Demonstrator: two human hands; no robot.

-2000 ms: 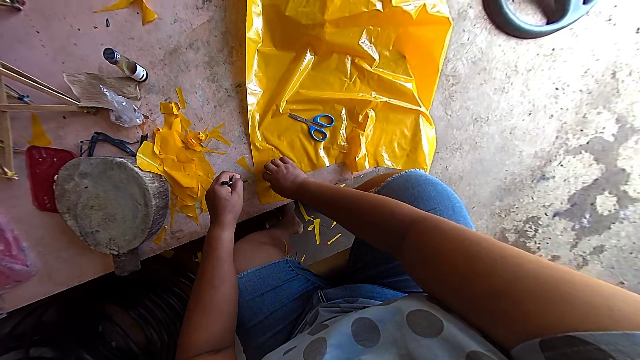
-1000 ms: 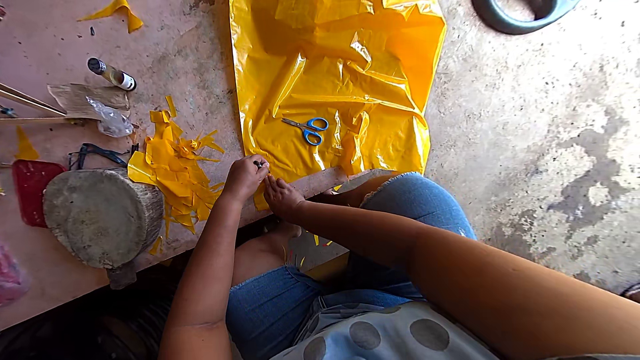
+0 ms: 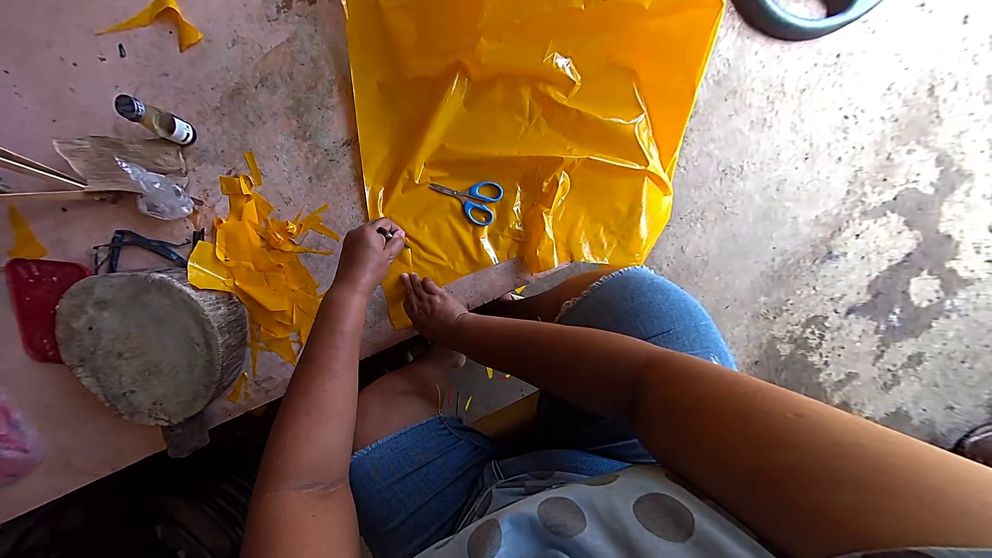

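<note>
A large sheet of glossy yellow plastic lies creased across the work surface. My left hand is closed around a small dark tool, perhaps a pen or blade, over the sheet's lower left part. Just below and to the right, my right hand rests with its fingertips on the near left corner of the plastic. A straight line or cut edge runs between the two hands; which one cannot be told. Small scissors with blue handles lie on the sheet, a little beyond my hands. The tool's tip is hidden.
Yellow plastic scraps are heaped left of my left arm. Beside them stands a round wooden block, with a red tray partly behind it. Farther off lie a small bottle, a crumpled clear bag and thin sticks.
My left hand has moved from beside the sheet's left edge onto the plastic, and farther away from my body. My right hand has shifted slightly nearer to my body. The scissors stay on the sheet.
</note>
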